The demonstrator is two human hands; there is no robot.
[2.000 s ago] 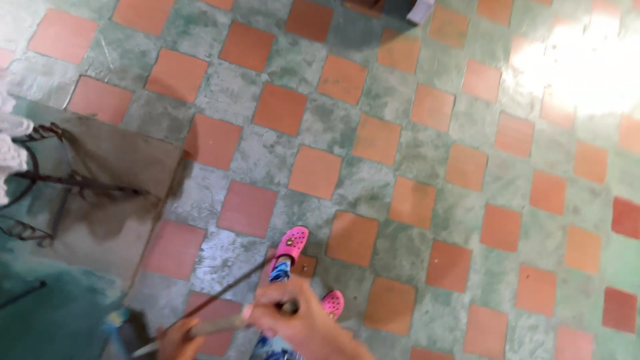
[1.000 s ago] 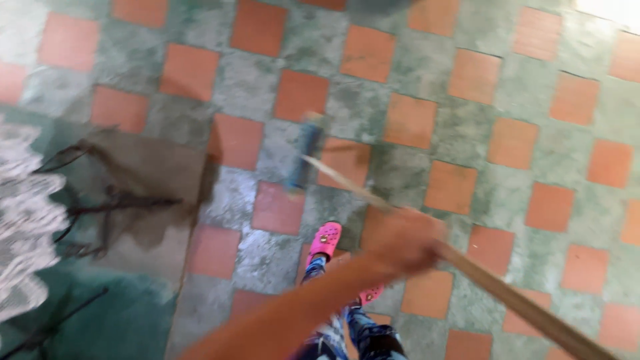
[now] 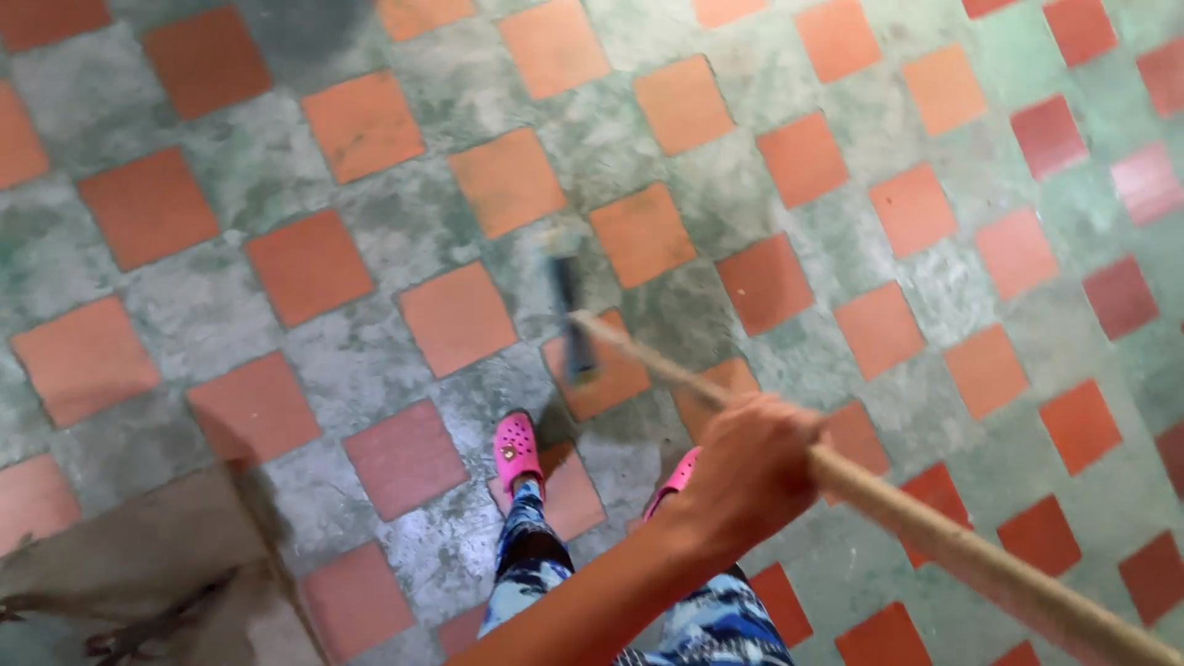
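Observation:
My left hand (image 3: 763,453) is closed around a wooden pole (image 3: 971,546), which crosses from the lower right edge toward the middle of the view. At its far end is a narrow, dark blue head (image 3: 575,324) with pale ends, blurred; it looks like a broom or mop head. This head is over the checkered tile floor (image 3: 361,342), just ahead of my feet; whether it touches the floor I cannot tell. My right hand is out of view, as is the near end of the pole.
My feet in pink clogs (image 3: 518,449) stand on the tiles just below the blue head. At the lower left is the edge of a raised grey slab (image 3: 213,518), with dark metal legs (image 3: 166,620) of some furniture on it.
Two seconds ago both hands were in view low on the pole; now only my left hand shows. The blue head has moved from the lower left to ahead of my feet. The view has shifted right.

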